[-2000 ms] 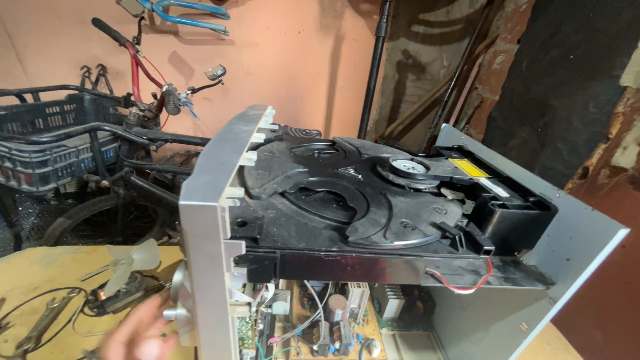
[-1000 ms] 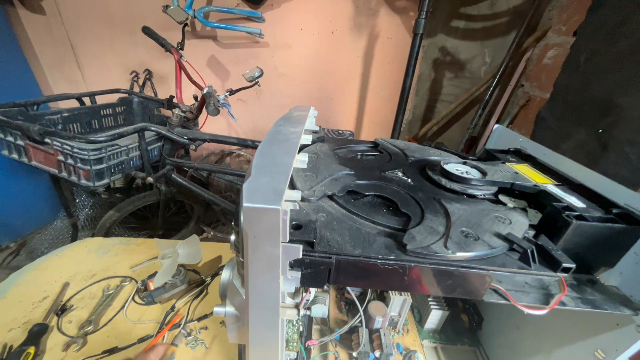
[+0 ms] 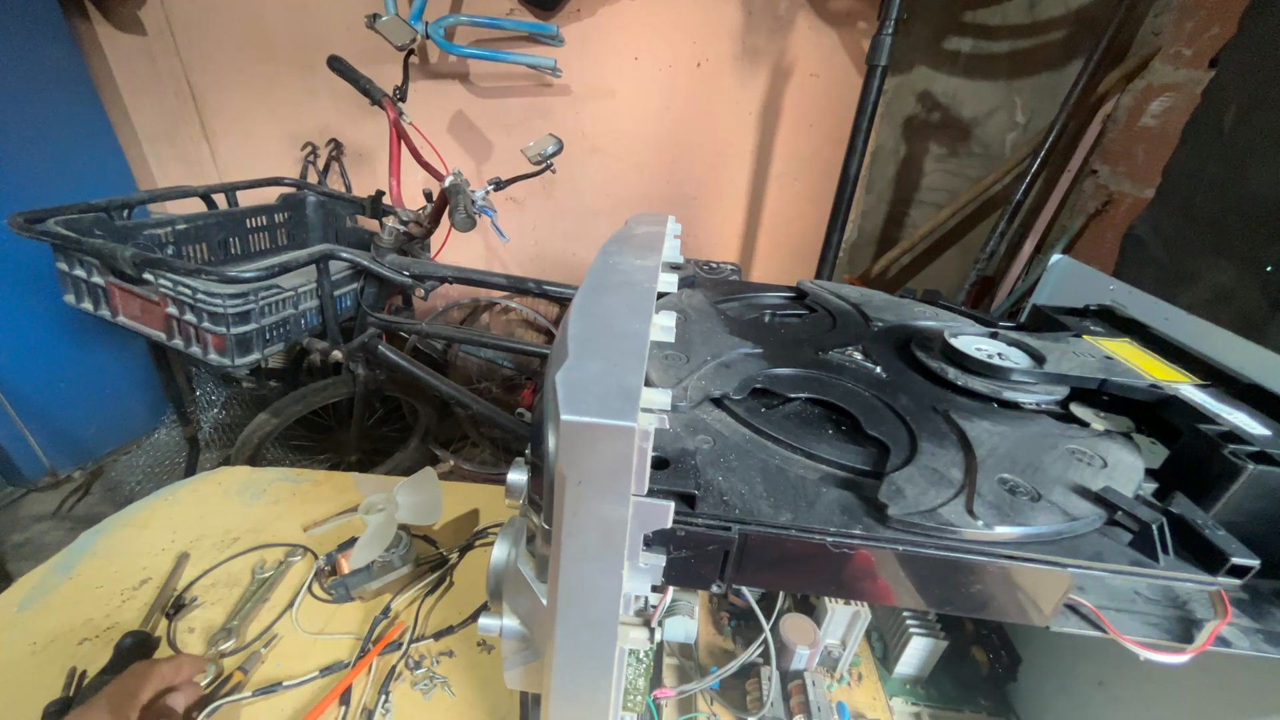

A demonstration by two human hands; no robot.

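My left hand (image 3: 150, 688) reaches in at the bottom left, its fingertips at the tools on the yellow table (image 3: 110, 530); whether it holds anything is not clear. By it lie a screwdriver with a black handle (image 3: 120, 655), metal wrenches (image 3: 245, 600) and an orange rod (image 3: 355, 668). Loose screws (image 3: 430, 675) and a small motor (image 3: 370, 570) with white fan blades (image 3: 395, 505) are to its right. An opened disc-changer stereo, with a silver front panel (image 3: 600, 430), a black carousel (image 3: 860, 420) and a circuit board (image 3: 800, 650), fills the right side. My right hand is not in view.
Cables (image 3: 440, 600) run over the table toward the stereo. Behind stand a bicycle with a plastic crate (image 3: 210, 310) in its front rack, a pink wall with a blue fork (image 3: 490, 35) hanging on it, and a black pole (image 3: 860, 150).
The hand has moved from beside the knob on the stereo's front panel to the tools at the lower left. The view has shifted left.
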